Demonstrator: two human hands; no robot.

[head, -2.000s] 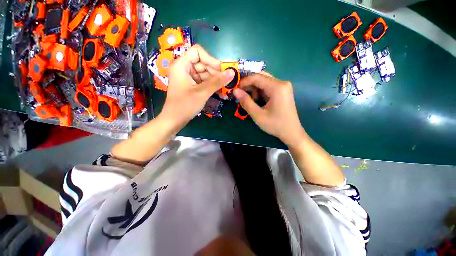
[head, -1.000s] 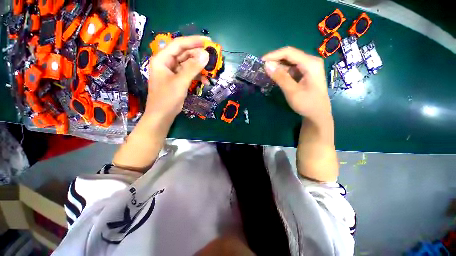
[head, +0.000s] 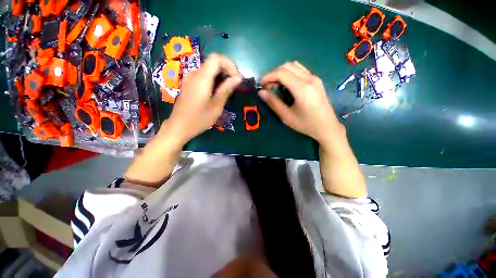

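Note:
My left hand (head: 209, 89) and my right hand (head: 291, 95) meet over the middle of the bench. Between their fingertips they pinch a small dark module (head: 248, 83), mostly covered by the fingers; its details are too small to tell. An orange housing (head: 252, 118) with a black oval lies on the bench just below the hands. A dark circuit board (head: 226, 120) lies beside my left wrist, partly hidden by it. Unsorted units (head: 173, 74), orange with whitish boards, lie to the left of my left hand.
A large clear bag (head: 87, 142) full of mixed orange units fills the left. Sorted orange housings (head: 373, 23) lie at the far right, with whitish boards (head: 385, 75) just below them and a thin pale strip (head: 346, 82) beside. The bench edge (head: 304, 158) runs near my body.
The orange housing has left my left hand and the board my right hand. Another orange housing and another board now lie in the groups at right. Both hands have come together on a dark piece.

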